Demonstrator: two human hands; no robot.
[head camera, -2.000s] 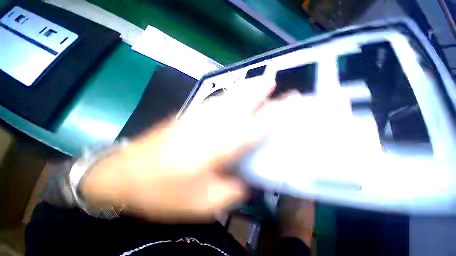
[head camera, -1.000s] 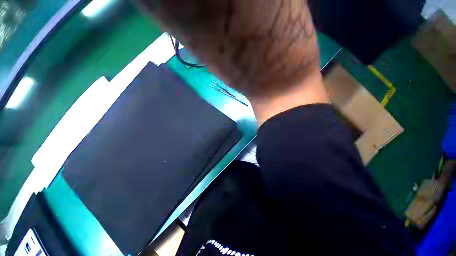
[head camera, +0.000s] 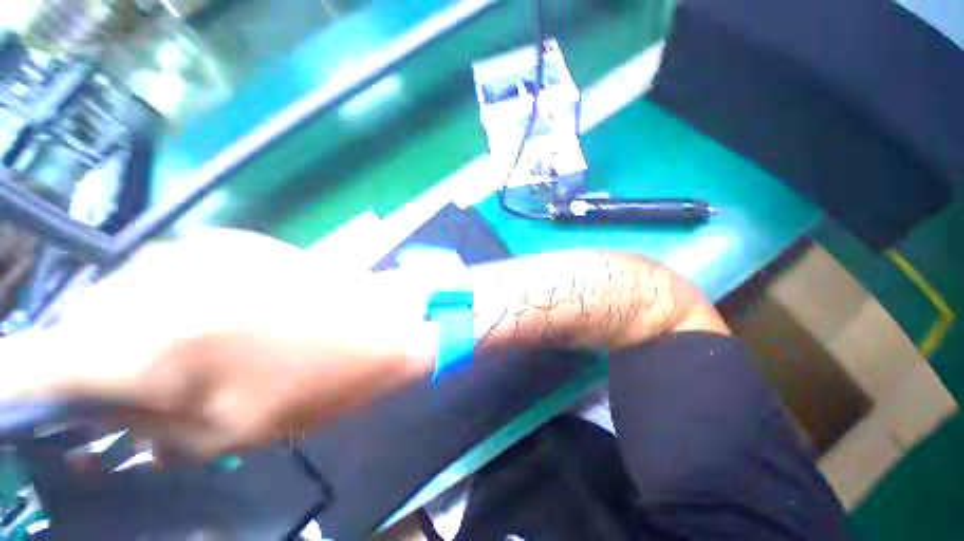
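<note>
My right hand (head camera: 227, 343) reaches across to the left, overexposed and blurred, with a bright blue band (head camera: 455, 330) on the wrist. A blurred blue-grey edge (head camera: 37, 417) shows below the fingers at the left rim; whether the hand grips it cannot be told. A black work mat (head camera: 423, 439) lies below the forearm, partly covered by it. The electric screwdriver (head camera: 634, 211), a black cylinder with a cord, lies on the green bench beyond the forearm. My left hand cannot be made out.
A pale box (head camera: 529, 122) stands behind the screwdriver. Large dark slabs (head camera: 798, 116) lie at the upper right. An open cardboard box (head camera: 883, 386) is at the lower right, by the green floor with a yellow marking (head camera: 925, 296). Metal framework (head camera: 63, 137) fills the upper left.
The view has turned. The white plate with cutouts and the left hand in front of it are gone from view. The right forearm now stretches left over the mat, and its hand shows.
</note>
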